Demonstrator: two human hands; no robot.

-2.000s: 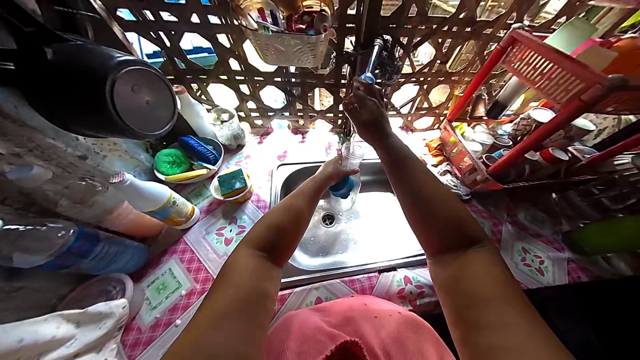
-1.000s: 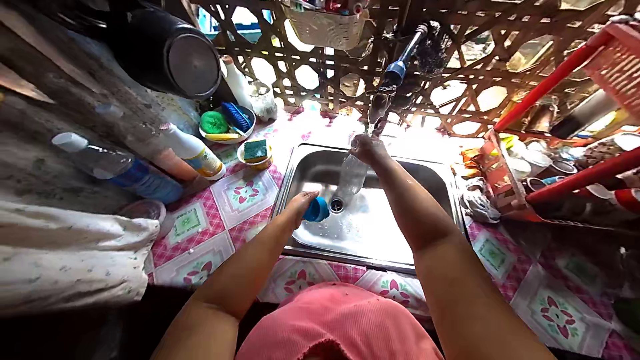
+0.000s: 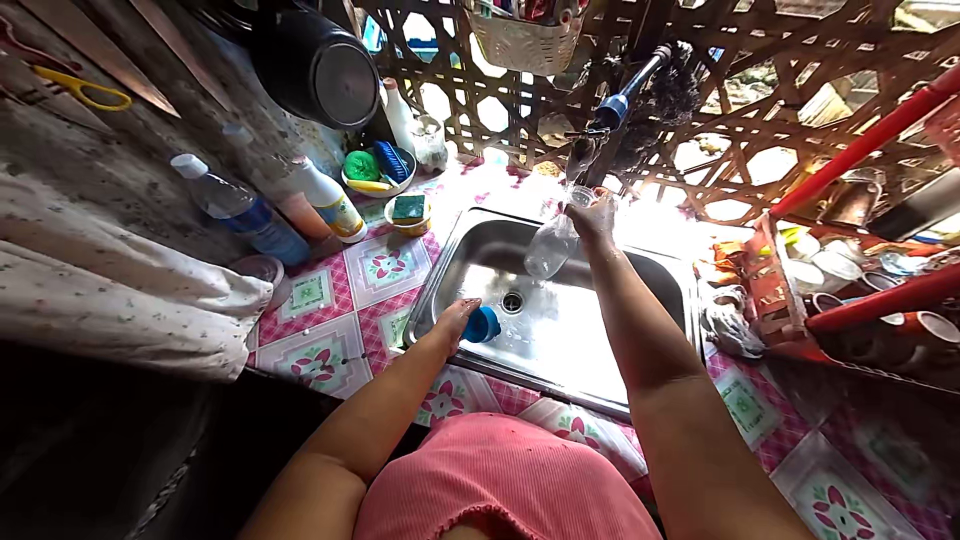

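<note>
My right hand [image 3: 594, 219] grips a clear plastic bottle [image 3: 550, 246] by its neck, tilted over the back of the stainless steel sink [image 3: 555, 330]. The bottle's mouth sits just below the faucet [image 3: 589, 139], and water appears to run from it. At the sink's left front, my left hand [image 3: 459, 319] holds a blue plastic cap or cup [image 3: 481, 325] above the basin. The drain [image 3: 512, 302] shows between the two hands.
Left of the sink stand a tub with a green sponge [image 3: 409, 209], a bowl with a scourer and brush [image 3: 380, 187], a white bottle [image 3: 330, 200] and a water bottle [image 3: 240, 211]. A black pan [image 3: 337, 79] hangs above. A red dish rack [image 3: 772, 285] stands at the right.
My left hand, beside the bottle two seconds ago, has moved to the sink's left front with the blue piece. My right hand has come down from the faucet and now holds the bottle.
</note>
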